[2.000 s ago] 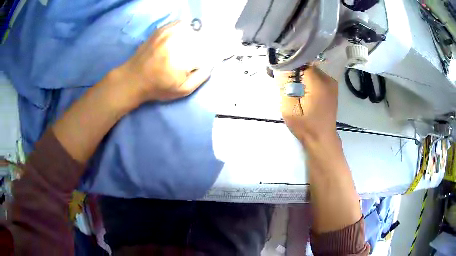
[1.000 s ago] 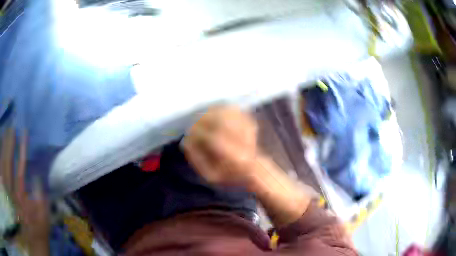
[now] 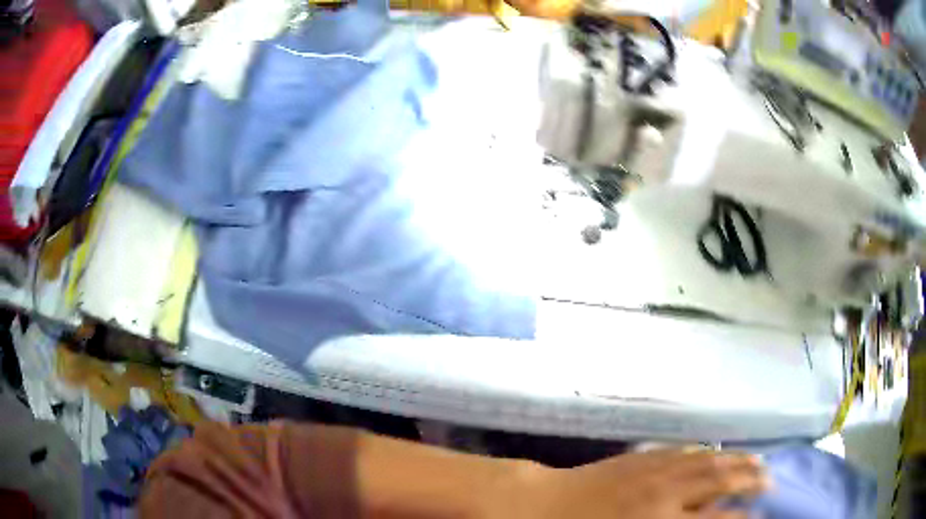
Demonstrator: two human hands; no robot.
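Observation:
The blue garment panel point(image 3: 335, 233) lies draped and creased on the white machine table, left of the sewing machine head point(image 3: 609, 112), its right part washed out by glare. My left forearm crosses the bottom of the view from left to right. My left hand point(image 3: 690, 485) is blurred at the lower right, its fingertips at a blue cloth piece point(image 3: 822, 482) below the table's front edge. I cannot tell whether the fingers grip it. My right hand is not in view. Black-handled scissors point(image 3: 732, 236) lie right of the needle area.
A measuring tape point(image 3: 406, 395) runs along the table's front edge. A control box with buttons point(image 3: 838, 66) stands at the upper right. A red object point(image 3: 46, 101) is at the far left. Blue pieces and mustard material point(image 3: 132, 385) lie below the table at the lower left.
Both hands have left the sewing area. My left arm now reaches across to the lower right, and my right hand has gone out of view. The camera view has shifted, and the panel lies unheld.

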